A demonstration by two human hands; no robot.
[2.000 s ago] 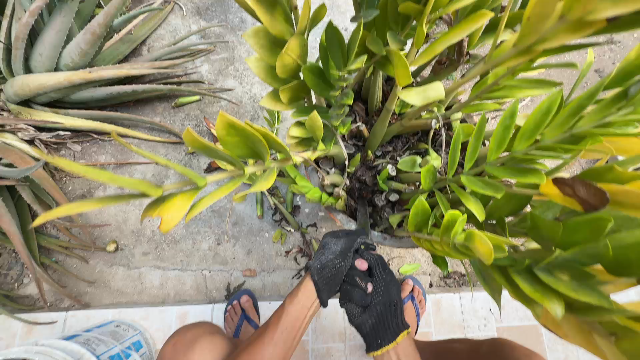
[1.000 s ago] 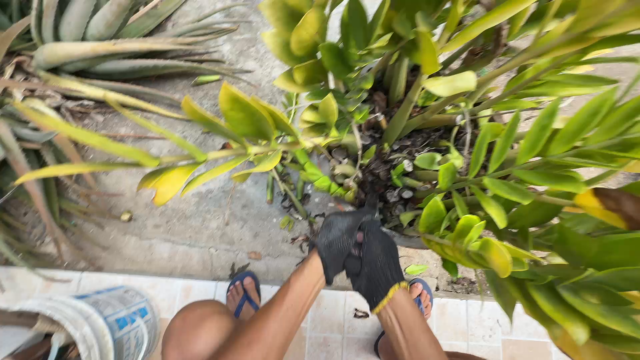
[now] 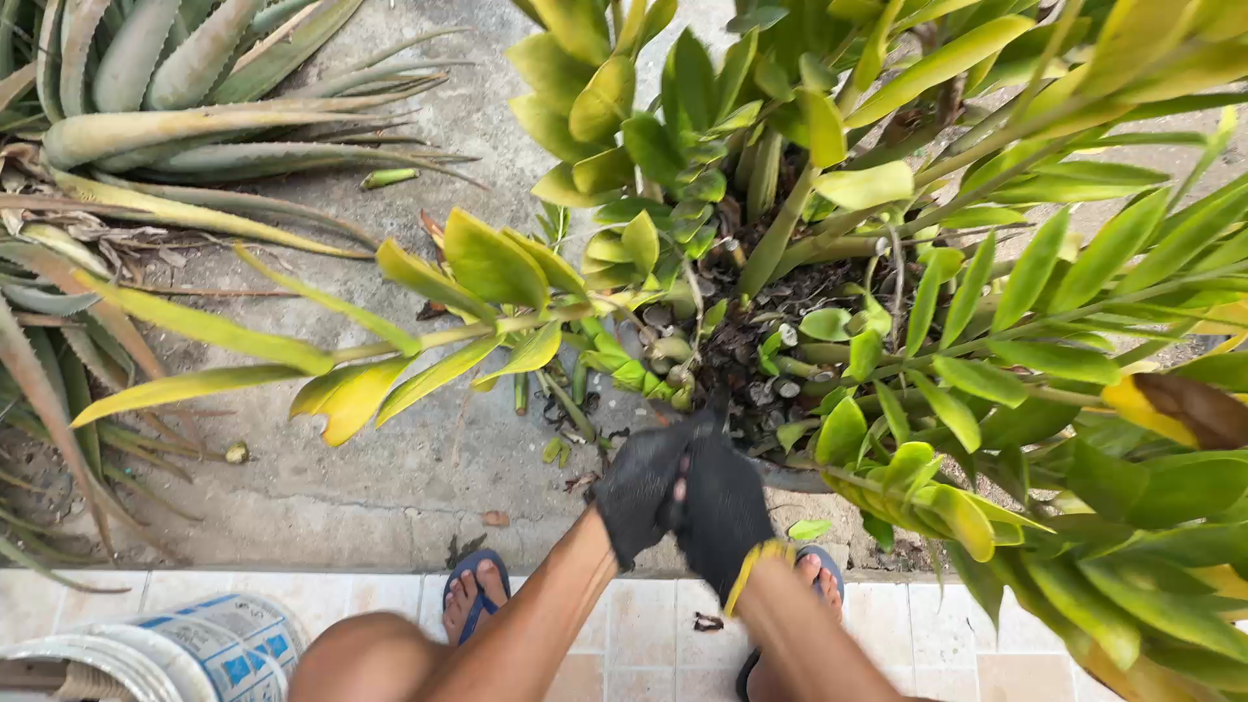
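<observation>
My left hand (image 3: 643, 487) and my right hand (image 3: 721, 507), both in black gloves, are pressed together at the near edge of a large leafy potted plant (image 3: 799, 244). Both are closed around a dark tool (image 3: 720, 402), whose tip points into the dark soil (image 3: 741, 356) among cut stem stubs. The handle is hidden in the gloves, so its kind cannot be told. A stem with yellowing leaflets (image 3: 487, 327) leans out to the left over the concrete. Part of the pot's dark rim (image 3: 790, 478) shows right of my right hand.
Spiky aloe plants (image 3: 175, 146) fill the left side. A white bucket (image 3: 214, 648) with blue print stands at the lower left on pale floor tiles (image 3: 639, 624). Cut stem pieces (image 3: 570, 405) lie on the concrete (image 3: 322, 478) beside the pot. My sandalled feet (image 3: 475, 595) are below.
Both gloved hands stay together at the pot's near edge. Two seconds ago more of the dark blade showed above the gloves. More of the bucket shows than in the earliest frame.
</observation>
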